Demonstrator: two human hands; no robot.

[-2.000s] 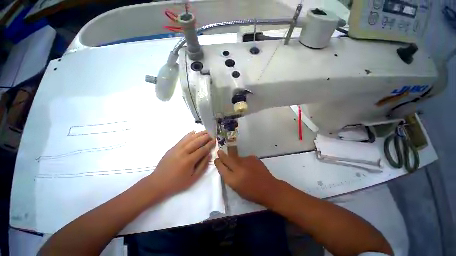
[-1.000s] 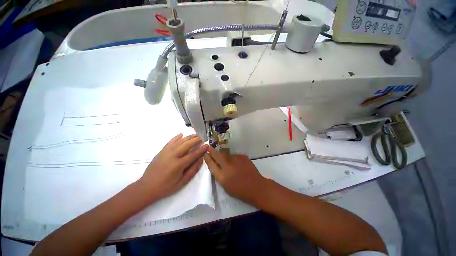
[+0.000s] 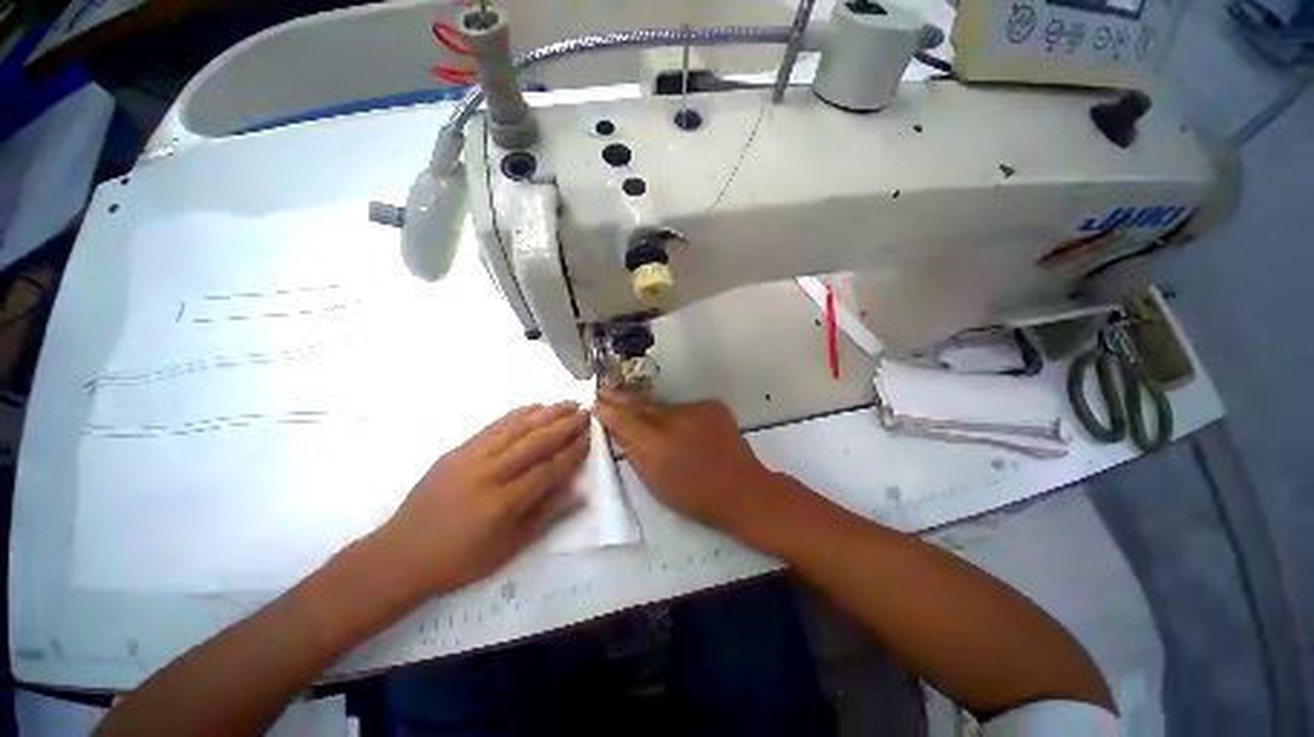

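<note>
A large white garment panel (image 3: 216, 497) with double stitch lines and a narrow stitched rectangle lies flat left of the needle. Its folded edge (image 3: 608, 497) runs from under the machine head toward the table's front. My left hand (image 3: 504, 482) lies on the panel, fingers pressing it beside the fold. My right hand (image 3: 677, 446) pinches the folded edge just in front of the presser foot (image 3: 602, 360). The fingertips of both hands nearly meet. The needle tip is too small to tell.
The JUKI machine head (image 3: 865, 187) spans the back right, with a lamp (image 3: 435, 223) at its left end. A red stick (image 3: 832, 334) lies on the bed. A small white block (image 3: 966, 403) and scissors (image 3: 1121, 389) lie at right. The control panel (image 3: 1066, 41) is upper right.
The panel has moved away from me under the head, and less of its folded end hangs toward the front edge. Both hands stay at the fold. The whole view has shifted somewhat.
</note>
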